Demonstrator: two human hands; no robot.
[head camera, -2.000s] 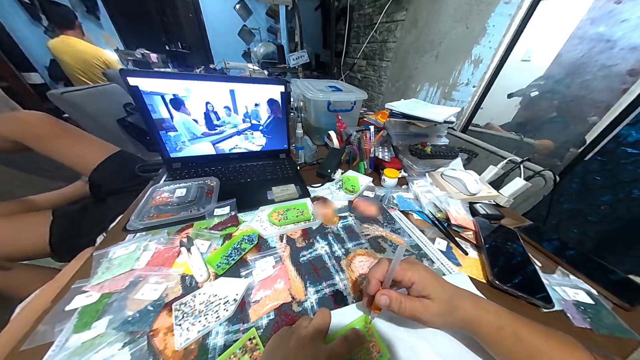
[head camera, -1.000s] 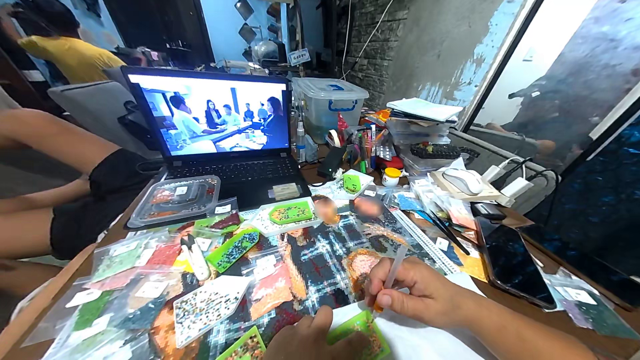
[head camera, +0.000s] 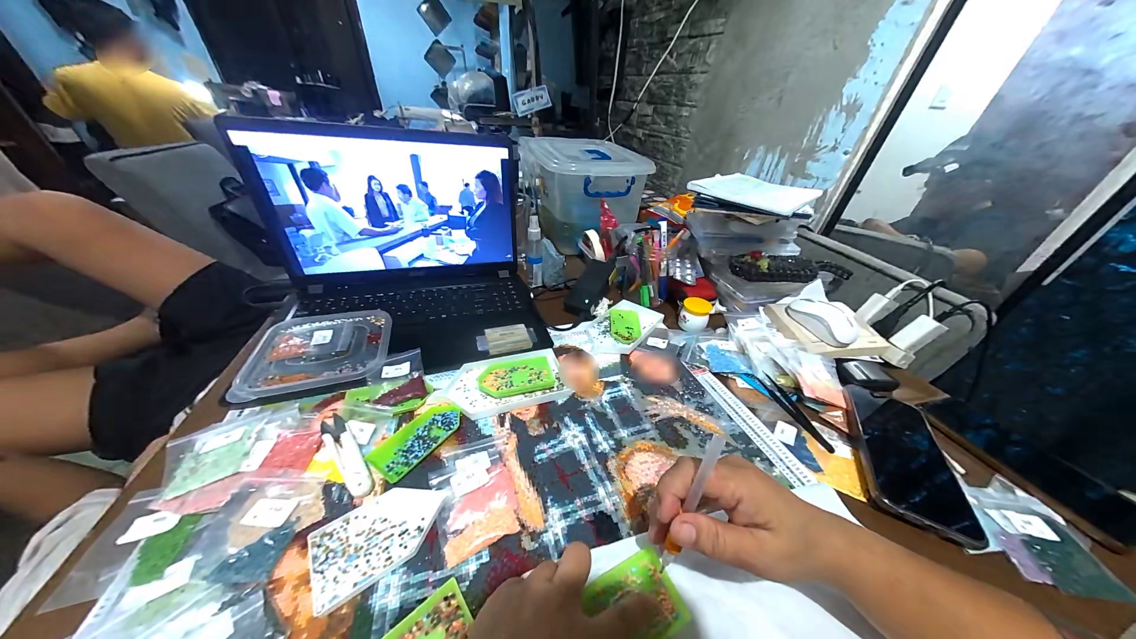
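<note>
My right hand (head camera: 741, 524) grips a translucent diamond-painting pen (head camera: 704, 470) with an orange lower part, its tip down at a green bead tray (head camera: 652, 581). My left hand (head camera: 541, 599) rests against that tray, fingers over its left side and the lower part hidden. Small mixed beads lie in the tray, which sits over white paper (head camera: 754, 608). Another green tray (head camera: 435, 617) of beads is just left of my left hand. Beneath lies a partly beaded diamond painting (head camera: 577, 461) with a plaid pattern. A white tray (head camera: 377, 541) of mixed beads stands on it.
Bead bags (head camera: 484, 506) cover the left side. An open laptop (head camera: 408, 302), a lidded plastic container (head camera: 311, 355) and a green tray (head camera: 417, 441) lie beyond. A phone (head camera: 914, 470), a mouse (head camera: 823, 321) and tweezers (head camera: 790, 408) are at right. A seated person's legs (head camera: 106, 355) are at left.
The person in yellow in the background has shifted posture. My hands stay at the green tray, with the pen still in my right hand.
</note>
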